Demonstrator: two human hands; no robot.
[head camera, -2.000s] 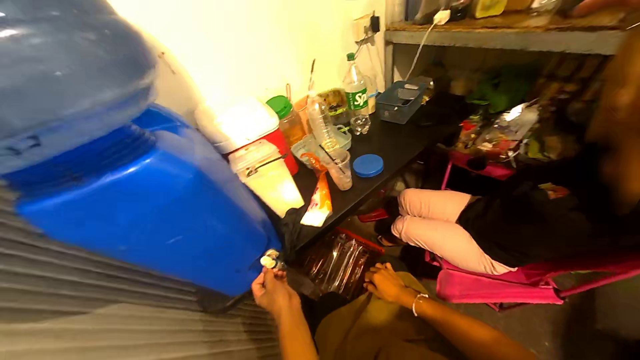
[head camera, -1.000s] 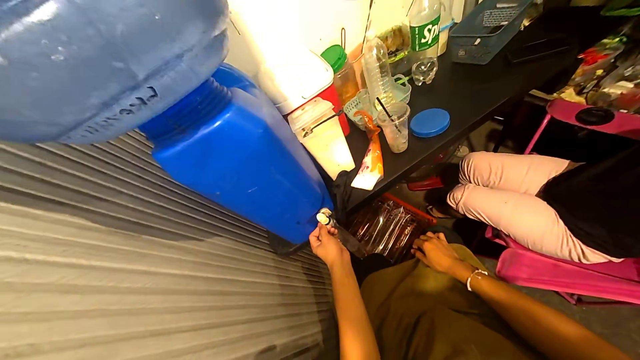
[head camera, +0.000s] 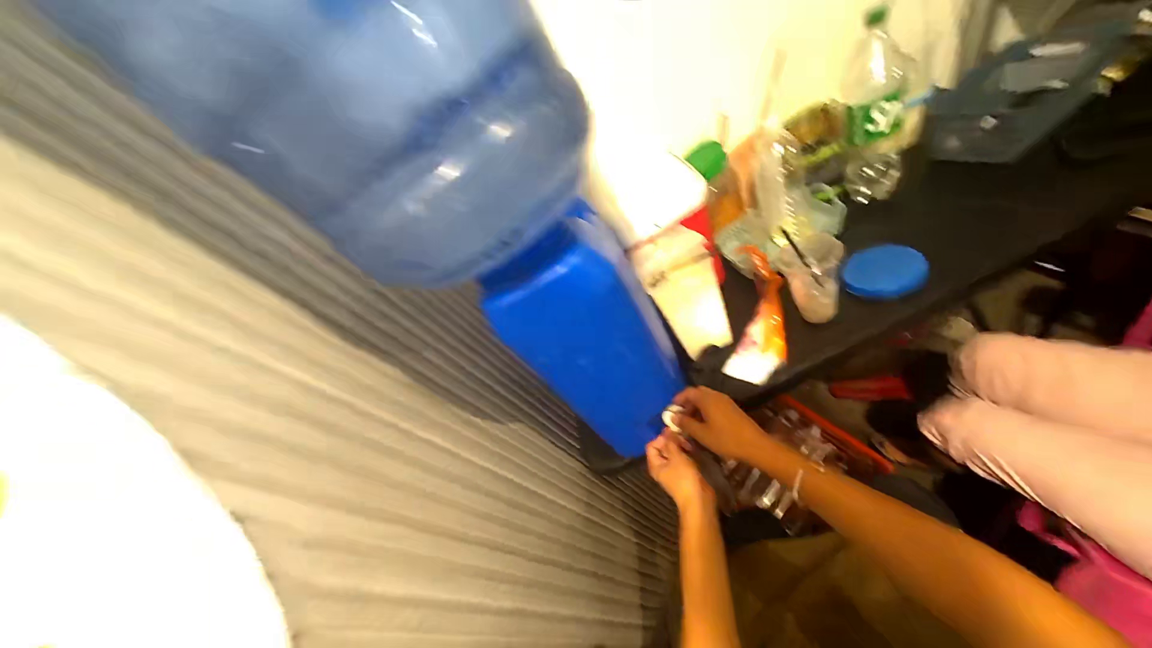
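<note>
My left hand (head camera: 673, 463) is at the lower end of a blue plastic water dispenser (head camera: 594, 346), its fingers bent just below a small white round piece (head camera: 672, 418). From the right, my right hand (head camera: 715, 421), with a bracelet on the wrist, reaches the same piece, its fingertips at the piece's edge. The two hands nearly touch. Blur hides whether the piece is part of the dispenser and which fingers grip it. A large translucent blue water jug (head camera: 387, 135) sits upside down on the dispenser.
A black table (head camera: 954, 216) bears a blue lid (head camera: 886, 271), a plastic cup (head camera: 813, 279), an orange wrapper (head camera: 765, 328), a green-labelled bottle (head camera: 877, 108) and a grey basket (head camera: 999, 103). Below is a red crate (head camera: 837, 432). A seated person's legs (head camera: 1053, 405) are at right. Corrugated wall (head camera: 360, 405) at left.
My right hand has left my lap and come over beside my left hand at the white piece. The view has swung left, with more of the jug and wall showing.
</note>
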